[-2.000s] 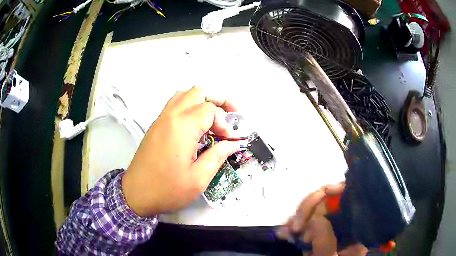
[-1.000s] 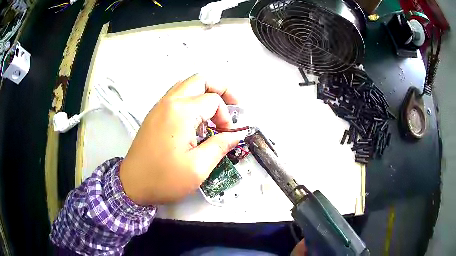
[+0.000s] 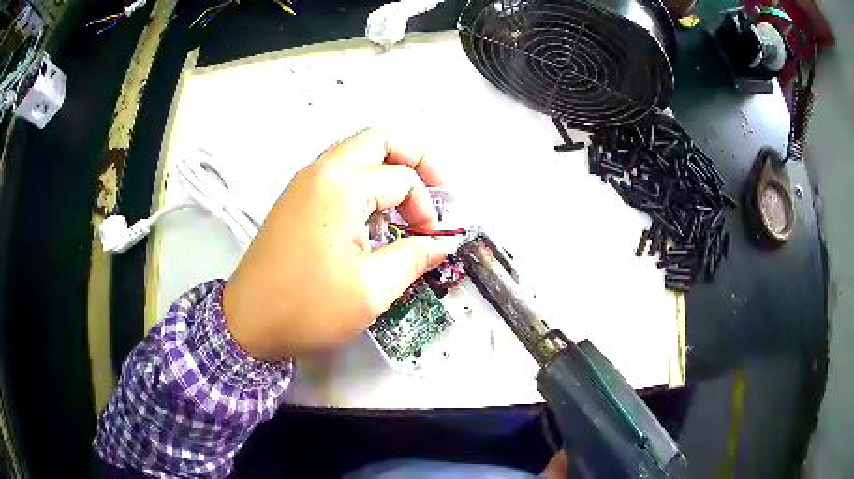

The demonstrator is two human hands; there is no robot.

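My left hand (image 3: 328, 248) pinches thin dark red wires (image 3: 440, 232) between thumb and fingers over a white plastic housing (image 3: 412, 368). A green circuit board (image 3: 410, 325) shows in the housing below my thumb. My right hand (image 3: 556, 465) is mostly cut off by the bottom edge; a small part shows at the dark soldering gun (image 3: 599, 412). The gun's brown-stained metal tip (image 3: 501, 290) touches or nearly touches the wire ends; exact contact cannot be told. My left fingers hide part of the housing.
A white cord with plug (image 3: 120, 234) lies left on the white board (image 3: 253, 103). A round fan (image 3: 566, 65) stands at the back. Short black sleeves (image 3: 669, 187) are heaped at right, beside a brown oval dish (image 3: 773, 206). A white box (image 3: 42, 92) sits far left.
The soldering gun has swung from the right, where it was raised and blurred, to the wire ends at my left fingertips. My left hand keeps its pinch with little movement.
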